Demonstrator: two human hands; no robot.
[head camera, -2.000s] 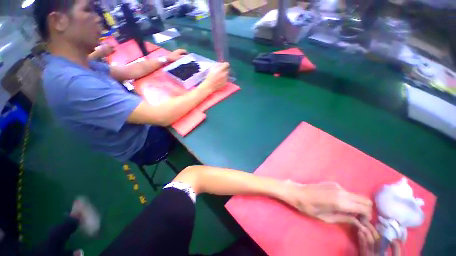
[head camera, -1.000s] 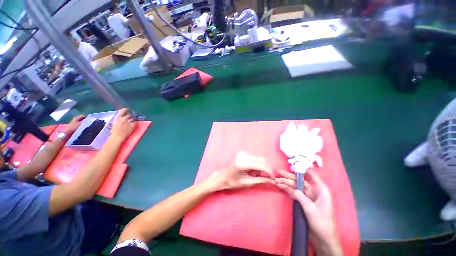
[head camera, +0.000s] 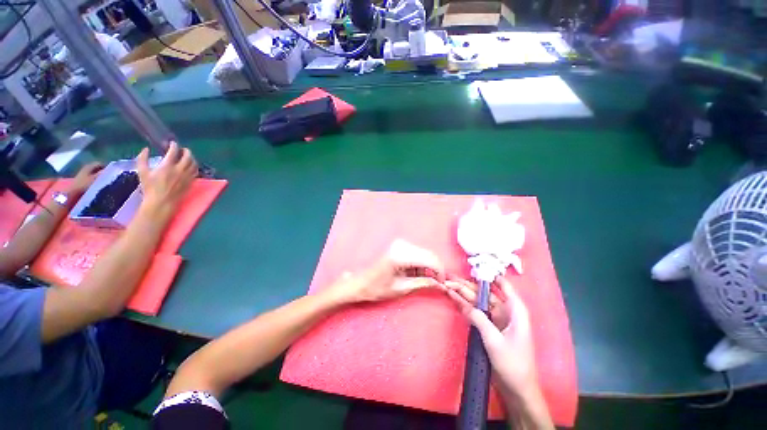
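A hammer-like tool (head camera: 476, 369) with a long black grip, a short metal shaft and a white cloth-wrapped head (head camera: 489, 235) lies over the red foam mat (head camera: 362, 353), head pointing away from me. My right hand (head camera: 503, 323) is around the upper grip and shaft from the right, its fingertips reaching left past the shaft. My left hand (head camera: 395, 275) is left of the tool, its fingertips meeting those of my right hand. Whether a small part is between the fingertips is too small to tell.
A person's hand (head camera: 168, 176) holds a box of black parts (head camera: 109, 197) at left. A metal post (head camera: 126, 92) stands behind it. A black device (head camera: 298, 120) on red foam and a white pad (head camera: 536, 99) lie farther back. A white fan (head camera: 732, 260) stands at right.
The view has swung right and levelled since two seconds ago, bringing the fan and white pad into view. In the last second, my hands have kept nearly the same pose beside the tool.
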